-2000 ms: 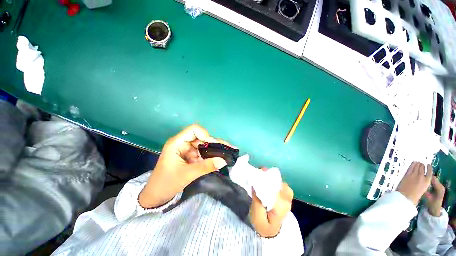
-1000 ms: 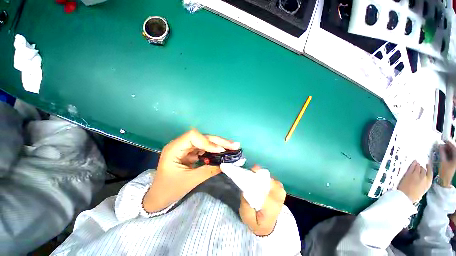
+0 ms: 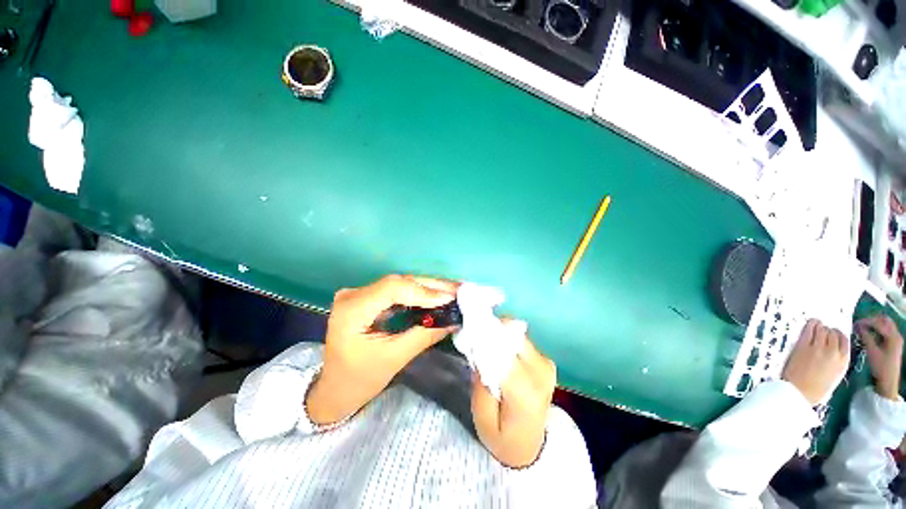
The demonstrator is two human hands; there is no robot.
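Observation:
My left hand [image 3: 373,343] holds a black watch body [image 3: 422,317] with a red spot on its side, above the near edge of the green mat. My right hand [image 3: 517,403] holds a crumpled white wiping cloth [image 3: 487,333] against the right end of the watch body. The cloth and my left fingers hide part of the watch body.
On the green mat [image 3: 397,179] are a silver watch case [image 3: 309,72], a white cloth [image 3: 60,134], a yellow stick [image 3: 586,239] and a black round disc [image 3: 742,282]. Foam trays [image 3: 586,60] line the far side. Another person's hands [image 3: 820,360] are at right.
The watch body is turned and now shows less of its face. The cloth has moved up against its right end. The white parts tray at the far right has shifted up and away.

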